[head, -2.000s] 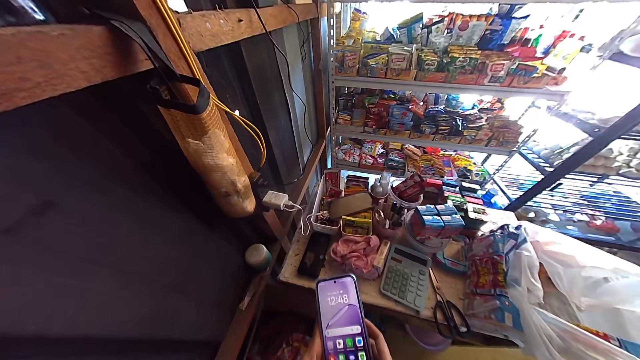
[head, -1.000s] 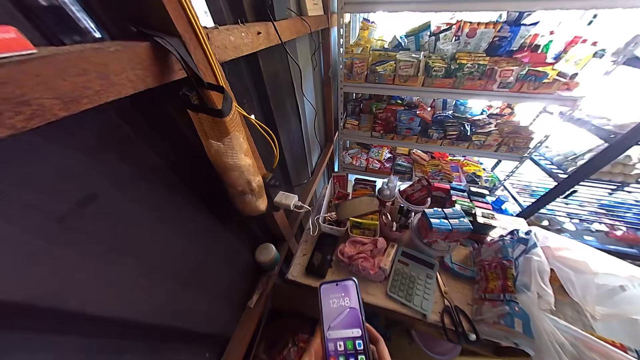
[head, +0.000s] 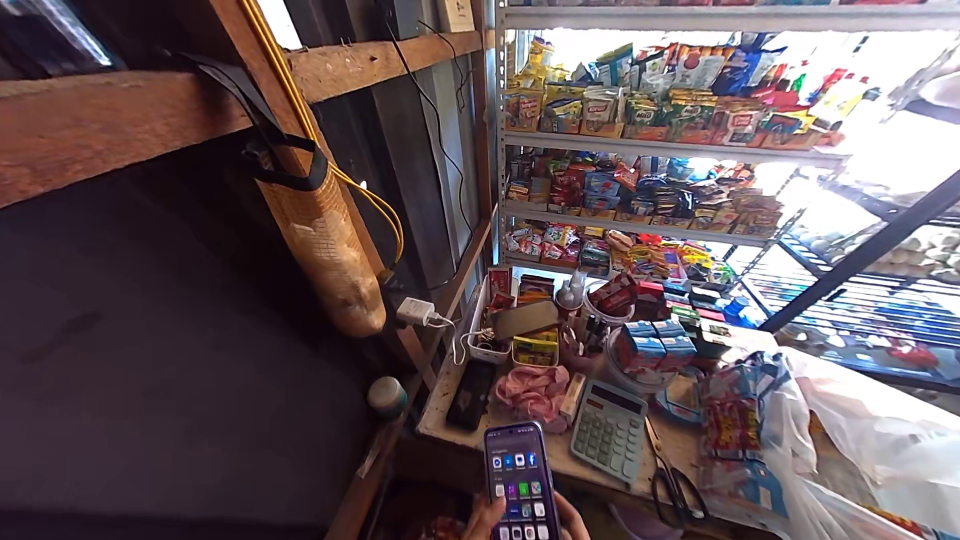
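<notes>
A smartphone (head: pixel 520 480) with a lit screen of app icons is held upright at the bottom centre. My left hand (head: pixel 484 519) grips its left edge, the thumb over the lower left of the screen. Around the right edge curl the fingers of my right hand (head: pixel 571 517). Just beyond the phone, on the table, lie a pink cloth (head: pixel 534 391), a grey desk calculator (head: pixel 611 429) and a dark phone or case (head: pixel 472 394). Black-handled scissors (head: pixel 671 480) rest right of the calculator.
A plugged-in white charger (head: pixel 415 311) has a cable running to a phone (head: pixel 526 320) on the baskets. Tubs of small boxes (head: pixel 652 345) and plastic bags (head: pixel 862 420) crowd the right side. Stocked metal shelves (head: pixel 675 146) stand behind. A stuffed mesh holder (head: pixel 322 247) hangs at left.
The phone's screen has gone from a clock and wallpaper to a dark page of app icons. My left thumb now lies over the lower left of the screen.
</notes>
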